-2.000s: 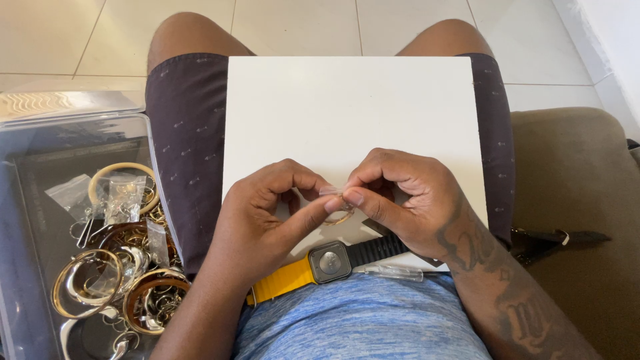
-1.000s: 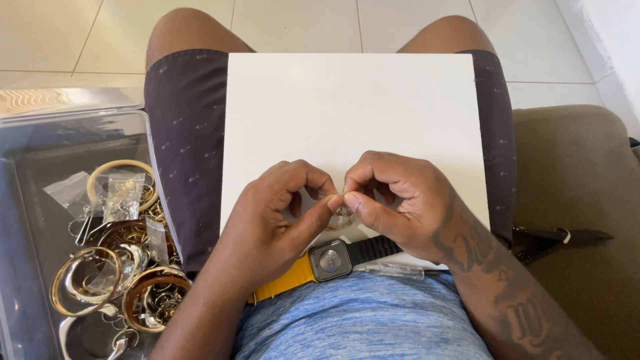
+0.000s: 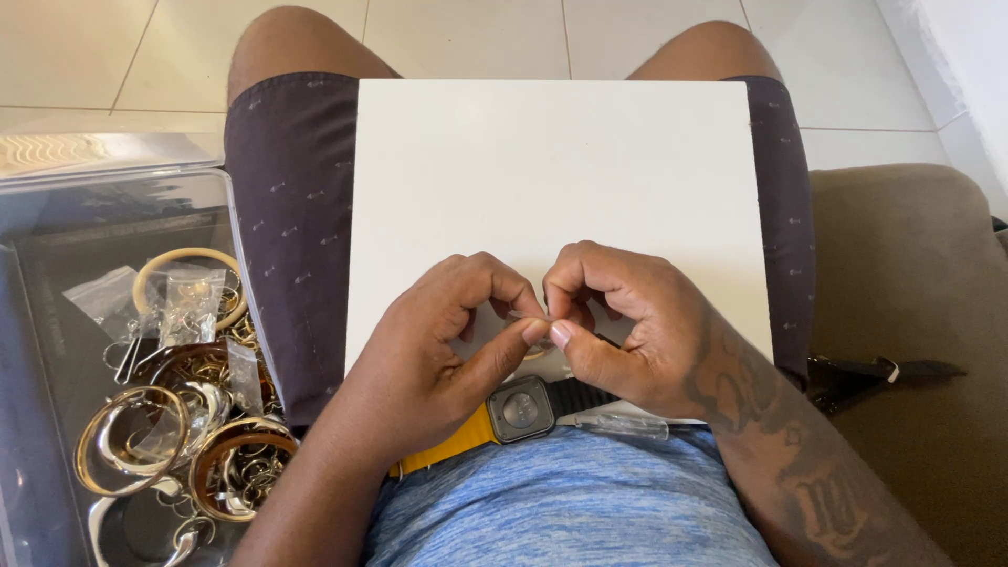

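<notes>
My left hand (image 3: pixel 465 339) and my right hand (image 3: pixel 630 327) meet over the near part of a white board (image 3: pixel 551 173) on my lap. Between both thumbs and forefingers they pinch the top edge of a small clear plastic bag (image 3: pixel 539 346). A gold-coloured curved piece shows in the bag, partly hidden by the fingers. Just below my hands lies a smartwatch (image 3: pixel 521 409) with a yellow and black strap, face down. To its right, a clear plastic packet (image 3: pixel 622 426) rests at the board's near edge.
At the left stands a clear plastic box (image 3: pixel 236 228) holding bangles (image 3: pixel 132 441), rings, small bags and other metal jewellery. A brown cushion (image 3: pixel 890 260) is at the right, with a black strap-like item (image 3: pixel 874 374) lying on it.
Both hands stay close together over the board, their fingers shifting slightly at the small bag. The watch and the jewellery box have not plainly moved.
</notes>
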